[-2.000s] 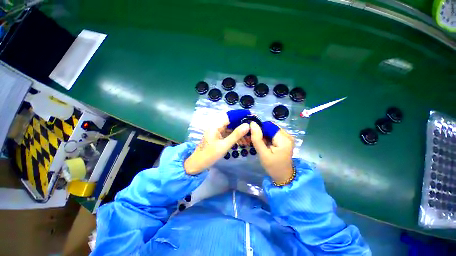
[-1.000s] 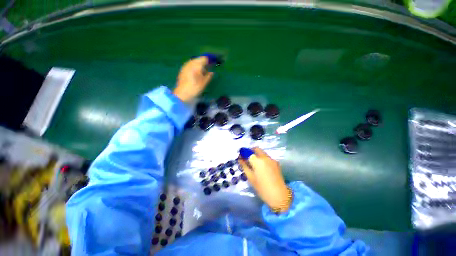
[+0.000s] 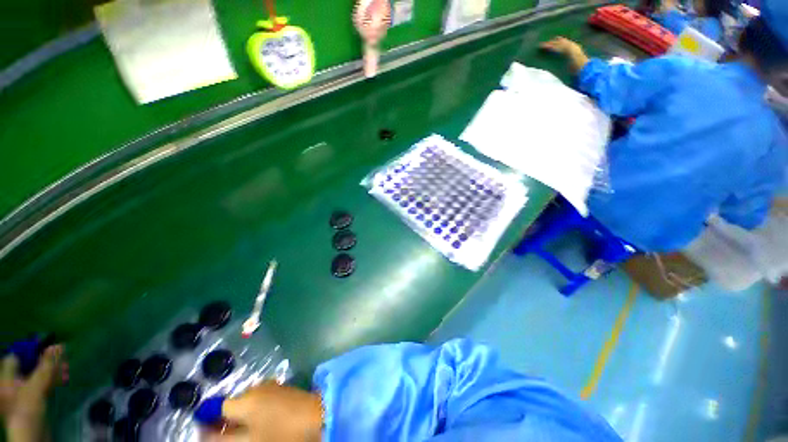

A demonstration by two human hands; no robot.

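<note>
Several round glossy black pieces (image 3: pixel 155 369) lie on wrinkled clear plastic (image 3: pixel 275 364) at the lower left. My left hand (image 3: pixel 33 393) is at the left edge, cut off and blurred, with a blue finger cot; a dark patch is by its fingers, and I cannot tell whether it holds a piece. My right hand (image 3: pixel 272 414) is at the bottom edge, partly cut off, its blue-cotted fingertip beside the nearest black pieces. Its grip is hidden. A white pointed tool with a red end (image 3: pixel 261 298) lies right of the plastic.
Three black pieces (image 3: pixel 343 241) stand in a line on the green mat. Beyond are a tray of small dark parts (image 3: pixel 449 200), a small black item (image 3: pixel 386 135) and white sheets (image 3: pixel 544 129). A person in blue (image 3: pixel 691 147) is at the right, near a blue stool (image 3: pixel 575 246).
The view has swung right, bringing in the clock, white sheets and other person. My left hand, earlier reaching to the mat's far side, now shows at the left edge. My right hand stays near the plastic.
</note>
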